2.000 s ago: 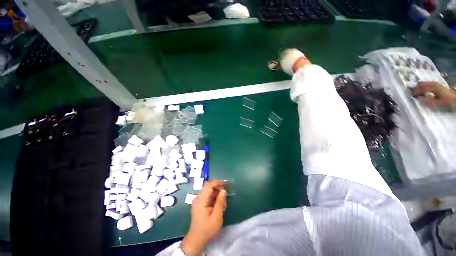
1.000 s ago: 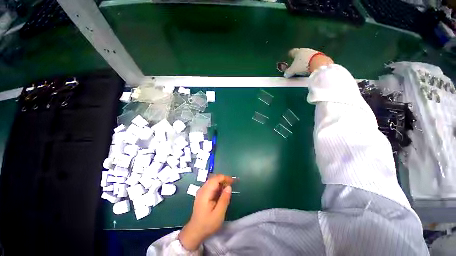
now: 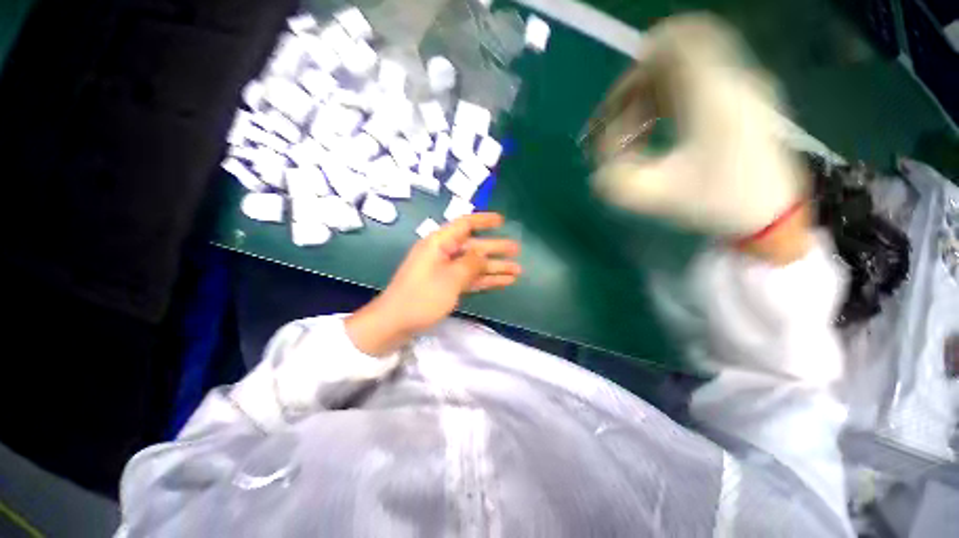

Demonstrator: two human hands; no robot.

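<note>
My bare left hand (image 3: 452, 263) is over the front of the green bench, palm partly up, fingers apart; nothing shows in it. My right hand (image 3: 715, 137), in a cream glove with a red cuff edge, is strongly blurred over the bench. Its thumb and fingers curve around a gap, with a brownish blur at the fingertips; whether it holds a part cannot be told. Thin bright edges of clear plates show by these fingertips. White pads (image 3: 347, 147) lie in a large pile to the left of my left hand.
Clear plates (image 3: 463, 53) are heaped behind the pads. A blue pen (image 3: 486, 191) lies at the pile's right. A black tray (image 3: 116, 137) fills the left. Dark binder clips (image 3: 868, 247) are heaped at right, beside a white-covered surface (image 3: 925, 347). A white strip (image 3: 594, 21) edges the bench.
The view has turned and moved. My right hand has come back from the belt over the bench. My left hand has opened, and the clear plate at its fingers no longer shows.
</note>
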